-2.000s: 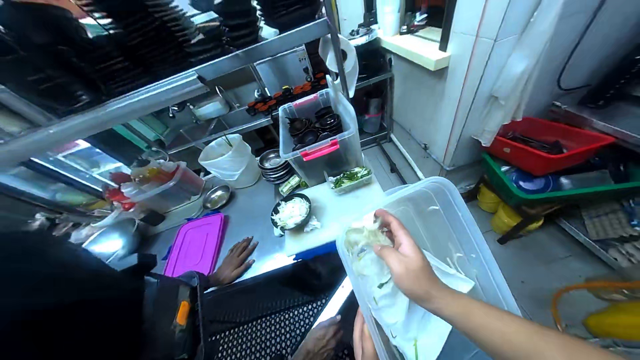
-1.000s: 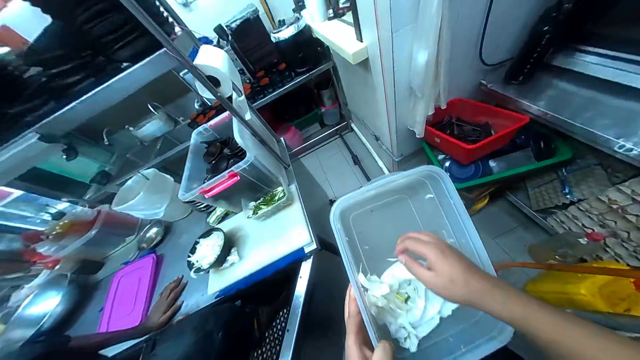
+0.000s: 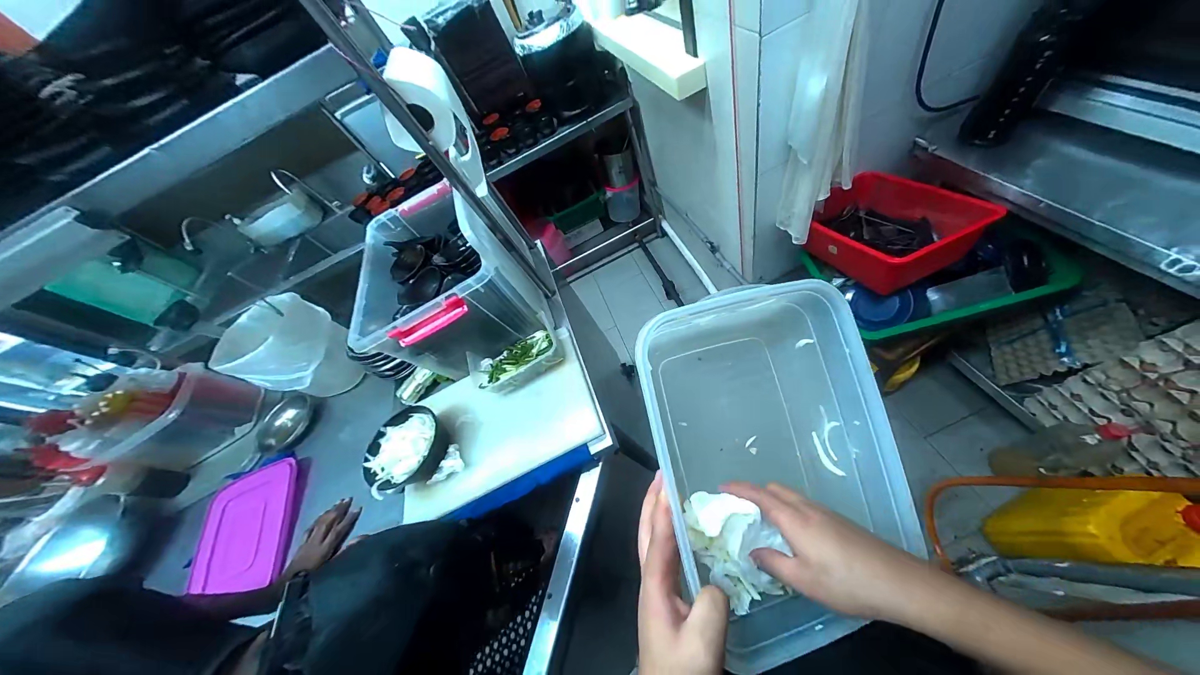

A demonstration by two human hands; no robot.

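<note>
A clear plastic container [image 3: 750, 375] is tilted in front of me. My left hand [image 3: 680, 581] grips its left wall near the lower corner, thumb over the rim. Inside, my right hand [image 3: 825, 553] closes its fingers and thumb around a crumpled white paper towel [image 3: 727, 525] with pale shredded vegetable beside and under it. A few pale shreds [image 3: 825, 445] cling to the container's floor. On the counter at the left, a black bowl [image 3: 436, 450] of white shredded vegetable [image 3: 403, 448] stands on the edge of a white cutting board [image 3: 506, 431].
A co-worker's hand [image 3: 328, 534] rests on the steel counter beside a purple lid [image 3: 248, 530]. Behind the board stand a small tub of chopped greens [image 3: 516, 361] and a clear bin of black bowls [image 3: 506, 314]. A red basket [image 3: 891, 267] and yellow jerrycan [image 3: 1097, 525] are at the right.
The white paper, spread wide inside the container two seconds ago, is now bunched under my right hand at the lower left. The view has swung to the right.
</note>
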